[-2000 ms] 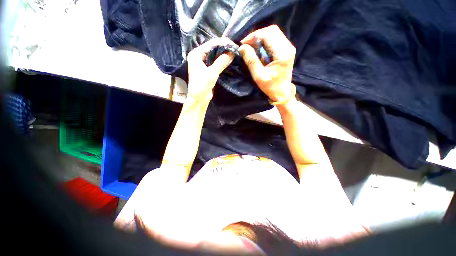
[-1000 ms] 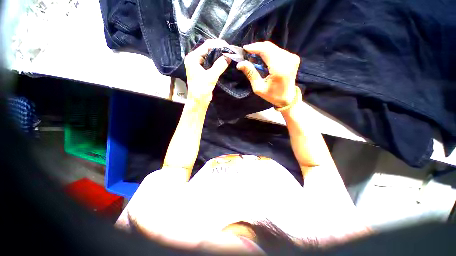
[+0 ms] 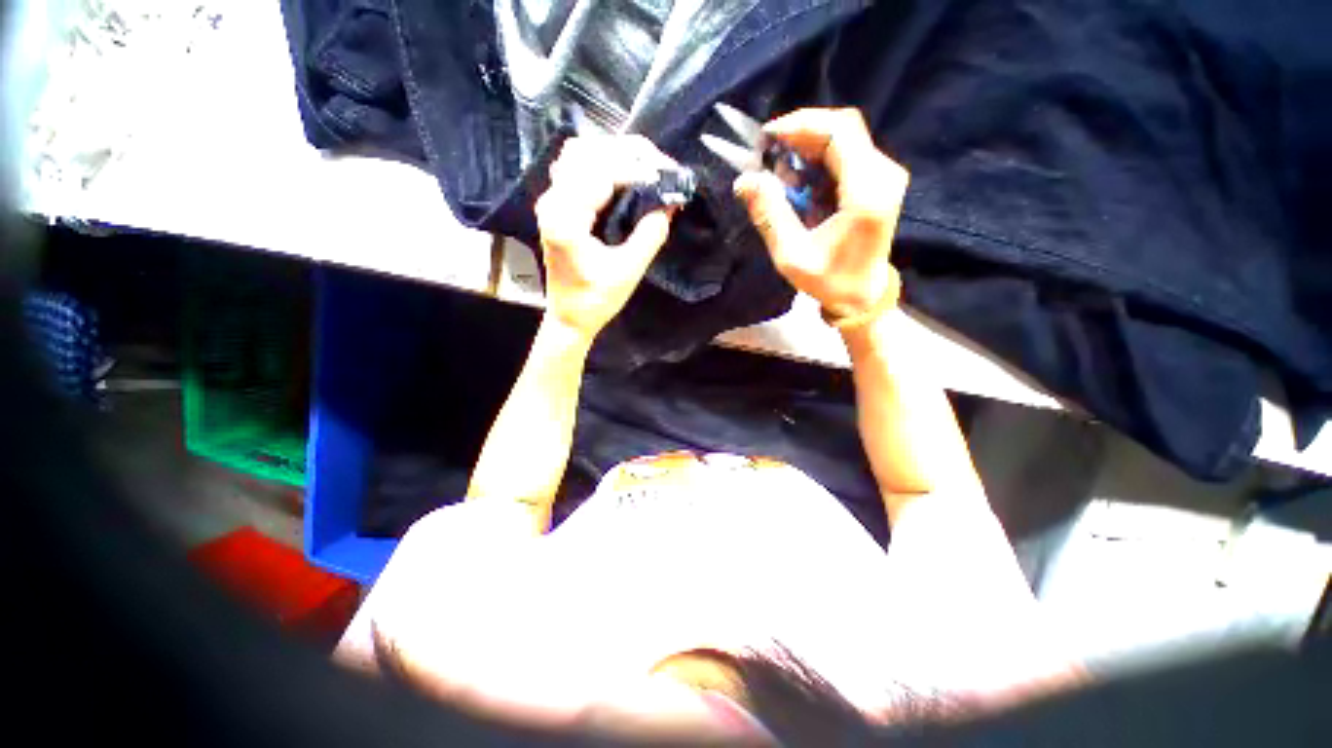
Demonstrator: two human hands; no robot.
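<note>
A large dark navy denim garment (image 3: 1052, 190) lies over the table and hangs past its near edge. Its paler grey wrong side shows at the top middle. My left hand (image 3: 596, 241) pinches a bunched, folded edge of the denim between thumb and fingers. My right hand (image 3: 836, 219) holds thread snips (image 3: 742, 138) with a blue handle; the two silvery blades are apart and point up and left, a little right of my left hand and clear of the pinched edge. Thread ends are too small to make out.
The white table (image 3: 190, 161) has pale scraps at its far left. Below it are a green crate (image 3: 241, 424), a blue crate (image 3: 336, 439) and a red crate (image 3: 270, 577). Dark cloth (image 3: 730, 402) lies below the table edge. A pale panel or carton (image 3: 1154, 563) is at the lower right.
My right hand has moved right, away from my left hand, and the snips' open blades now show clearly. My left hand has shifted slightly and still pinches the denim.
</note>
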